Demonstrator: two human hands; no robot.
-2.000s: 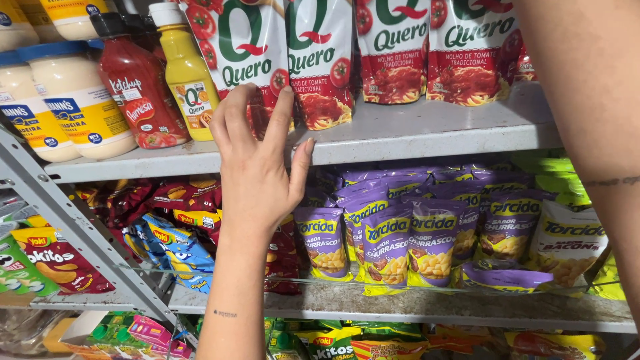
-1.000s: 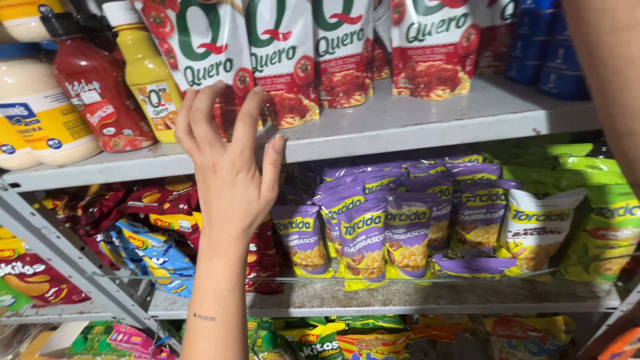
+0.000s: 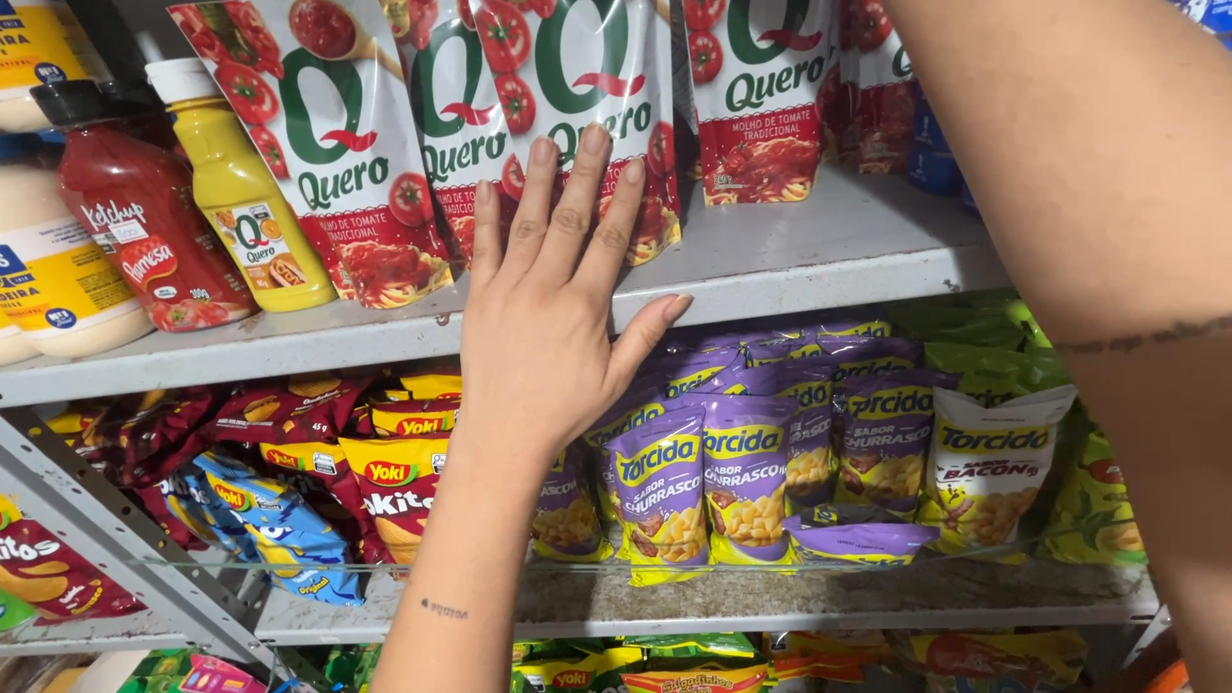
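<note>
My left hand (image 3: 553, 269) has its fingers spread, their tips against the front of a tomato sauce pouch (image 3: 582, 87) on the upper shelf. Another sauce pouch (image 3: 322, 144) leans at its left, and one more sauce pouch (image 3: 765, 106) stands to its right. A yellow mustard bottle (image 3: 255, 202) and a red ketchup bottle (image 3: 149, 212) stand further left. My right forearm (image 3: 1068, 221) crosses the upper right; the right hand is beyond the top edge, so what it touches is hidden.
The grey metal shelf's front edge (image 3: 818, 291) runs below the pouches. Purple snack bags (image 3: 664, 491), a white snack bag (image 3: 991, 462) and red snack bags (image 3: 395, 491) fill the shelf underneath, behind a clear low rail. Mayonnaise jars (image 3: 77, 260) stand far left.
My left hand has shifted right along the pouches, from the leaning one to the one beside it, and its fingers have straightened. The gap between pouches at the right remains.
</note>
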